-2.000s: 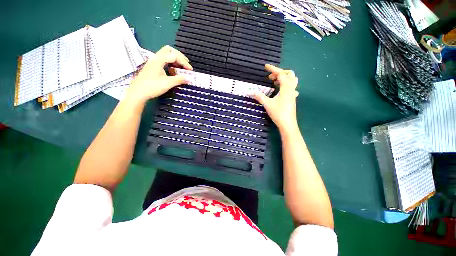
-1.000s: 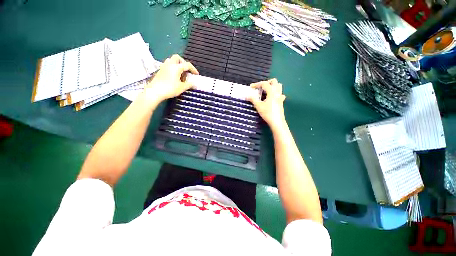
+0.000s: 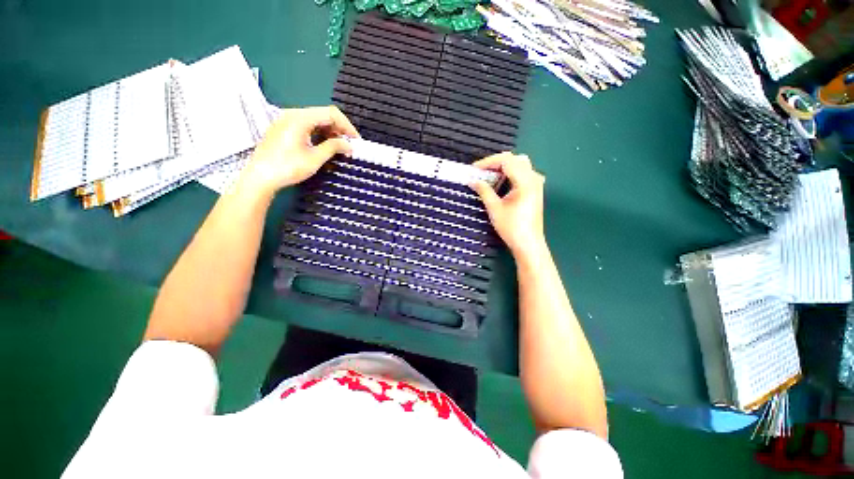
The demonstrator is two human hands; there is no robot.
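A narrow white PCB panel (image 3: pixel 412 160) lies crosswise over the slotted black tray (image 3: pixel 379 297). My left hand (image 3: pixel 304 148) grips its left end between thumb and fingers. My right hand (image 3: pixel 510 195) grips its right end the same way. Thin PCB strips (image 3: pixel 389 223) sit in the tray slots on the near side of the panel. The tray slots beyond the panel hold no strips. The fingertips hide the panel's ends, and whether its lower edge is in a slot cannot be told.
Loose panel pile (image 3: pixel 140 131) at left. Small green boards (image 3: pixel 449 13) and a loose strip pile (image 3: pixel 571 37) lie beyond the tray. A dark bundled sheaf (image 3: pixel 740 140) and stacked panels (image 3: pixel 754 327) are at right. A red stool (image 3: pixel 813 449) stands on the floor.
The view has shifted slightly. The panel between my hands looks narrower than a second ago. Both hands still hold its ends over the tray.
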